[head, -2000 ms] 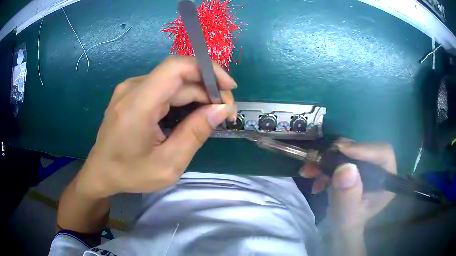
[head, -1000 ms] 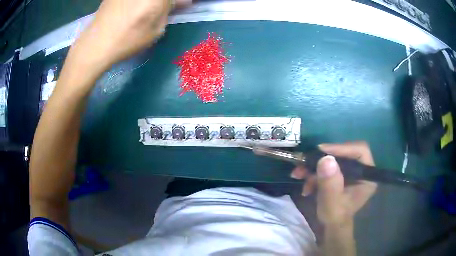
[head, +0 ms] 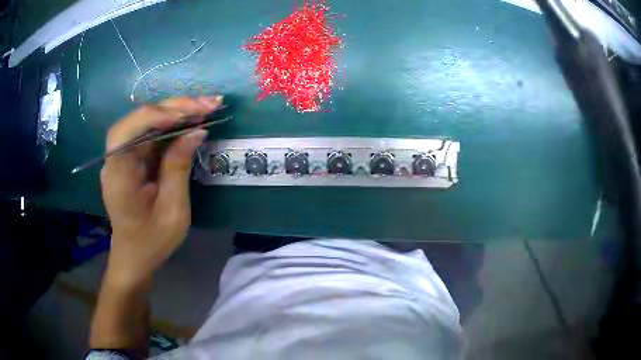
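Note:
My left hand (head: 151, 169) holds the slim grey tweezers (head: 133, 143), left of the silver strip assembly. The tweezer tips point right, above the strip's left end, and look a little apart; I see nothing between them. The silver strip assembly (head: 316, 179) lies flat on the green mat with a row of dark round components, and fine red wire bits show between some of them. A loose pile of short red wires (head: 299, 60) lies beyond it. My right hand is not in view.
A long, dark, blurred object (head: 590, 77) with a shiny metal part near its top runs down the right edge, perhaps the soldering iron. Thin pale strands (head: 140, 74) lie at upper left. A white ledge (head: 77, 24) crosses the back.
My left hand has come back down from the top left, holding the tweezers. My right hand and the iron have left the strip; the hand is out of view.

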